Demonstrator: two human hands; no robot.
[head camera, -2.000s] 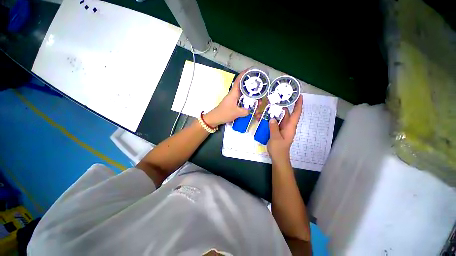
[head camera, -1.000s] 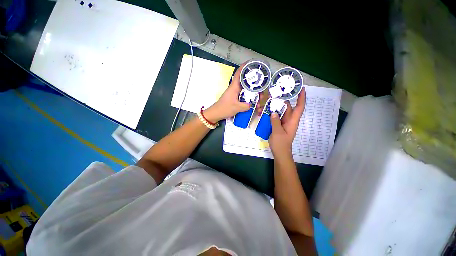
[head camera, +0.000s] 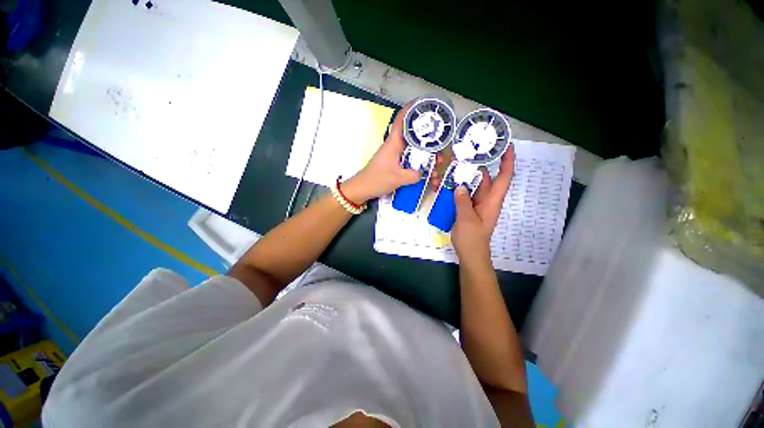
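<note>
My left hand (head camera: 387, 170) holds a handheld mini fan (head camera: 430, 125) with a round white-grey head and a blue lower part. My right hand (head camera: 480, 214) holds a second mini fan (head camera: 482, 136) of the same look. The two heads are side by side, touching or almost touching, and both handles point down toward me. My thumbs lie on the white necks. The fans are above the inspection record sheet (head camera: 532, 209), a white paper with a printed grid. A yellow sticky note (head camera: 437, 239) shows on it below the right fan's handle.
A second paper (head camera: 335, 140) with a yellow edge lies left of the hands, with a thin cable (head camera: 318, 125) across it. A metal post (head camera: 317, 33) stands behind. A white board (head camera: 176, 100) is at left. White foam sheets (head camera: 591, 259) and a wrapped yellow bundle (head camera: 725, 150) are at right.
Both hands and the fans sit slightly higher in the picture than two seconds ago, as do the papers. The hold on both fans looks the same.
</note>
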